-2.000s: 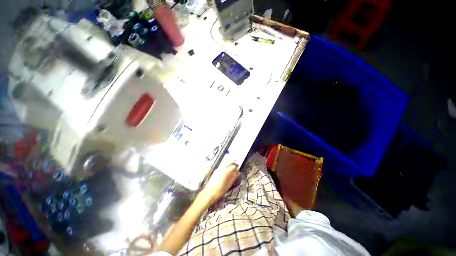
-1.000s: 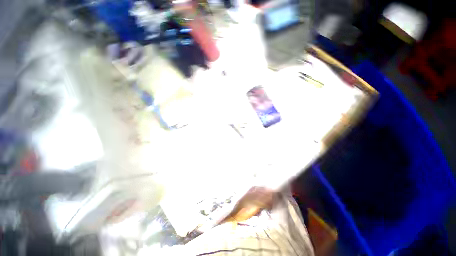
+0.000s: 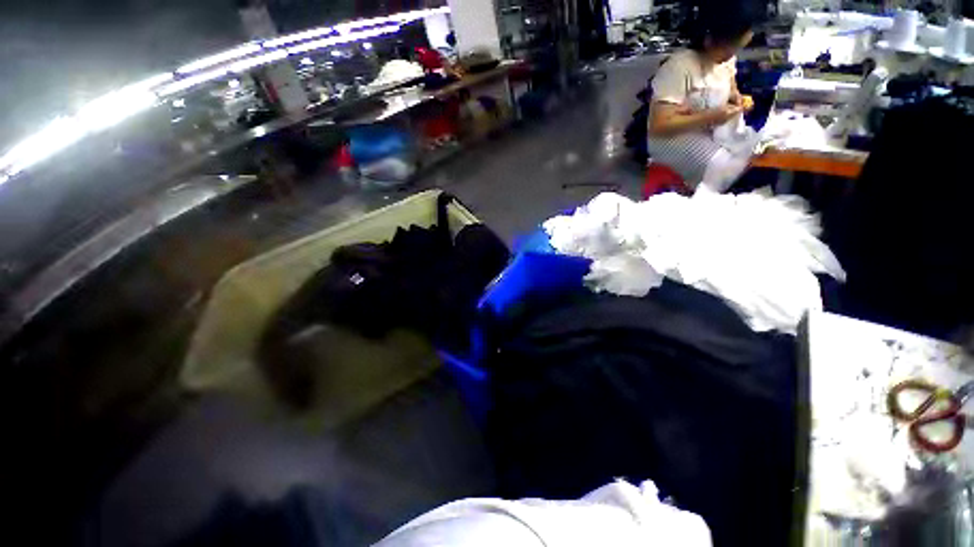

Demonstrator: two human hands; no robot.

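Neither of my hands can be made out. A white sleeve or shoulder of my clothing (image 3: 555, 524) shows at the bottom edge. Nearest in front lies a large heap of black garments (image 3: 641, 395), with a heap of white fabric (image 3: 716, 240) behind it. To the left, a cream bin (image 3: 214, 331) holds more black garments (image 3: 395, 278), one with a small white label. A blurred brownish patch in the bin is too unclear to name. Scissors with red and yellow loop handles (image 3: 935, 431) lie on the white table (image 3: 844, 395) at the right.
Blue bin or sheet material (image 3: 534, 280) shows between the two garment heaps. A seated person (image 3: 694, 118) handles white fabric at another sewing station (image 3: 817, 160) at the back right. A long bench (image 3: 427, 96) stands at the back left. The lower left is dark and blurred.
The view has swung left, away from the sewing machine, phone and tool tray, to the garment bins and factory floor. The hand seen at the table edge has left the picture.
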